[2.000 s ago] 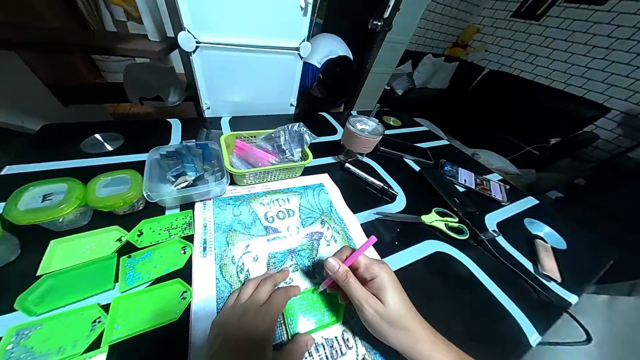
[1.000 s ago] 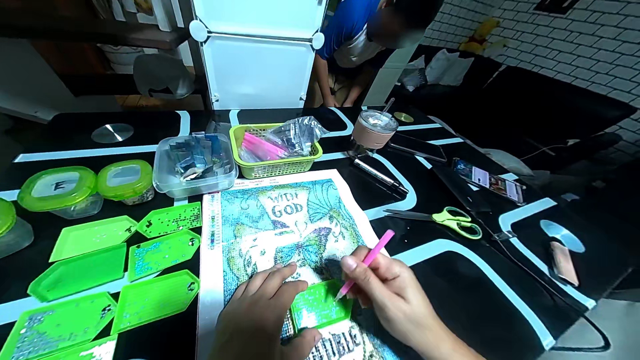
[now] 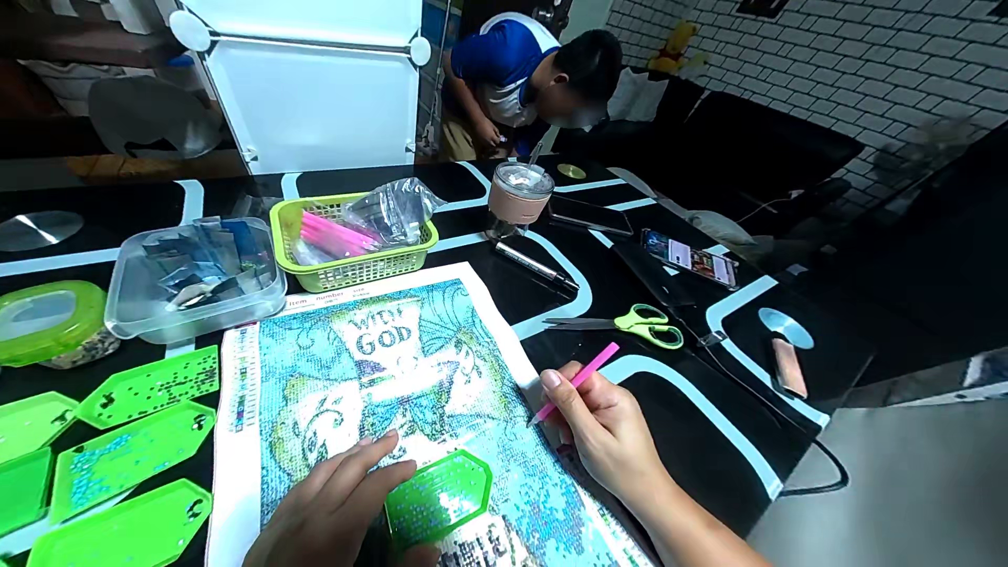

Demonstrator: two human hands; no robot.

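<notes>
A diamond painting canvas (image 3: 315, 409) with blue and green beads and large lettering lies flat on the black table. My right hand (image 3: 602, 425) holds a pink applicator pen (image 3: 579, 382), its tip at the canvas's right part. Against the left edge of a small green bead tray (image 3: 441, 498) rests my left hand (image 3: 339, 496), its thumb low by the tray's near edge and partly cut off by the frame. The tray lies on the canvas with beads in it. More green trays (image 3: 134, 465), several with beads, lie left of the canvas.
Behind the canvas stand a clear plastic container (image 3: 197, 276) with packets, a green basket (image 3: 358, 268) with pink pens, and a tumbler (image 3: 520, 197). Scissors (image 3: 630, 324), a marker (image 3: 535, 266) and a smartphone (image 3: 691, 258) lie to the right. Another person (image 3: 528, 79) leans beyond the table.
My right hand has moved the pink pen from over the green tray to the canvas's right part. The other person has come into view behind the table.
</notes>
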